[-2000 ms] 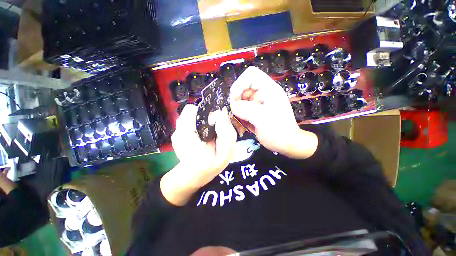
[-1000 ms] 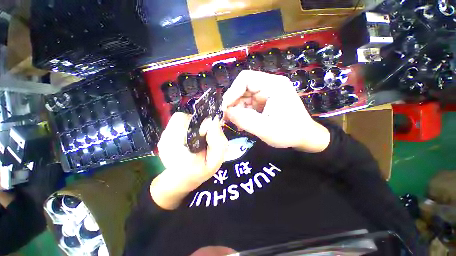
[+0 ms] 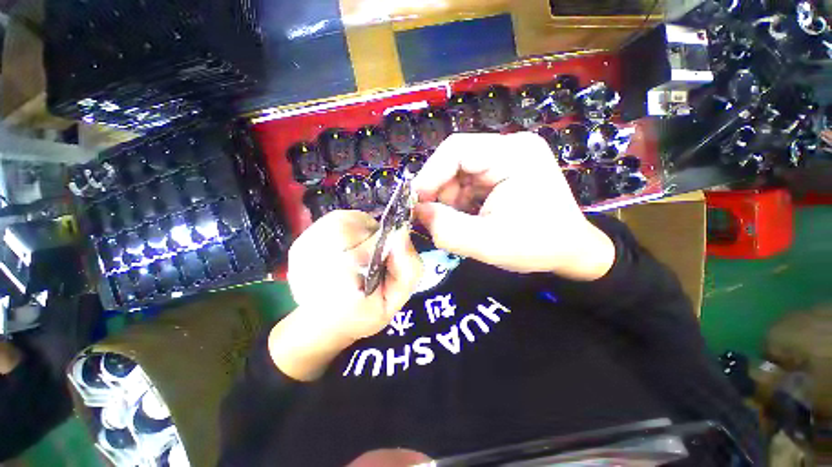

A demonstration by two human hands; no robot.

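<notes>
My left hand (image 3: 339,274) is shut on the dark circuit board (image 3: 390,233), which now shows nearly edge-on, tilted upward to the right. My right hand (image 3: 506,205) is at the board's upper right edge with thumb and fingertips pinched together; whether something small is between them is too blurred to tell. Round black housings (image 3: 372,146) stand in rows on the red mat (image 3: 278,146) behind my hands. My hands hide some of the housings.
A black parts tray (image 3: 169,223) lies left of the mat, with stacked trays (image 3: 150,55) behind. Pale boxes (image 3: 686,57) and a heap of black-and-silver parts (image 3: 753,91) are at the right. A carton of white-and-black parts (image 3: 128,410) is lower left. A person's sleeve (image 3: 36,401) shows at left.
The board has turned from showing its flat face to nearly edge-on in my left hand. My right hand stays close at its upper edge. The whole view has shifted slightly.
</notes>
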